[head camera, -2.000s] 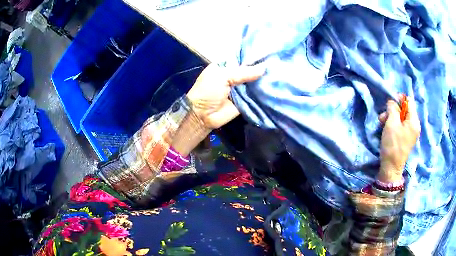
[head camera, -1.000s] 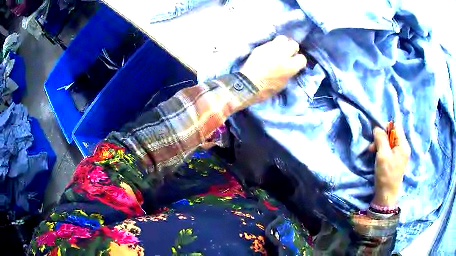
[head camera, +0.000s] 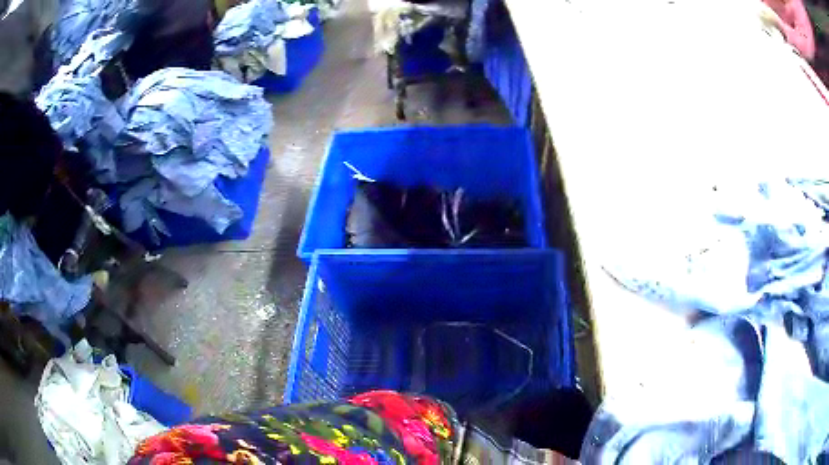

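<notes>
A light-blue mottled denim garment (head camera: 727, 363) lies crumpled on the white tabletop at the lower right and runs out of the picture. Neither of my hands is in view. My flowered sleeve or garment (head camera: 364, 431) shows at the bottom edge, with a bit of plaid cuff beside it. The orange thread snips are not in view.
Two blue crates (head camera: 427, 141) stand left of the table (head camera: 627, 136); the farther holds dark material with pale strips. Blue garment heaps (head camera: 195, 136) and an off-white heap (head camera: 86, 413) lie at the left. A person's arm (head camera: 795, 23) shows at the top right.
The view has swung left towards the crates and floor. Both hands and the orange snips have gone out of the picture, and the garment now shows only at the lower right.
</notes>
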